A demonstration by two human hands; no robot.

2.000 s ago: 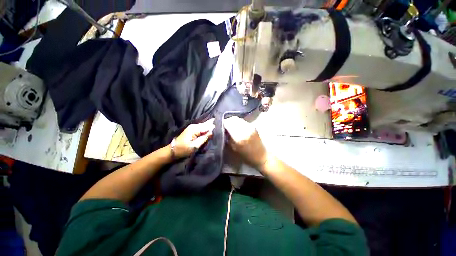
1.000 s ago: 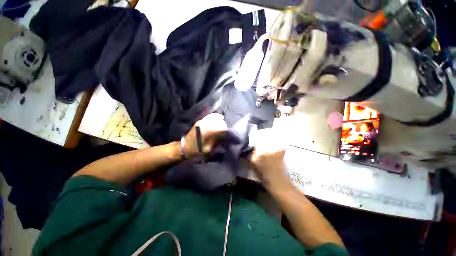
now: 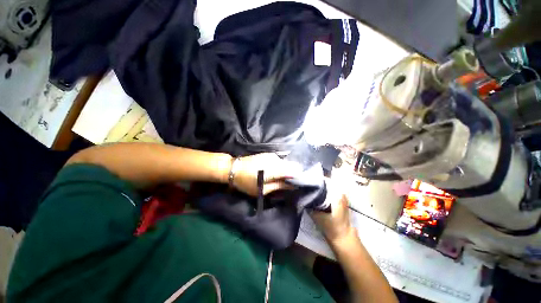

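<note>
A dark jacket (image 3: 249,83) lies over the table, with a white label (image 3: 322,53) inside near its collar end. My left hand (image 3: 264,173) holds the jacket's edge in front of the machine, and a short dark strip (image 3: 260,190) shows across its fingers. My right hand (image 3: 335,216) grips the same folded edge from the right; its fingers are washed out by the lamp glare and partly hidden by cloth. The sewing machine head (image 3: 415,130) stands to the right, and its needle area (image 3: 356,163) is close beyond the cloth, blurred by glare.
A phone with a bright screen (image 3: 426,212) lies right of the needle, beside a pink round piece (image 3: 402,187). A printed ruler scale (image 3: 424,281) runs along the table's front edge. A red basket (image 3: 159,207) is beside the lap. Another machine (image 3: 22,21) stands at the upper left.
The view has turned and shifted, so the machine appears lower and more tilted. My hands have brought the jacket's edge together and folded it up; the dark strip now shows across my left hand.
</note>
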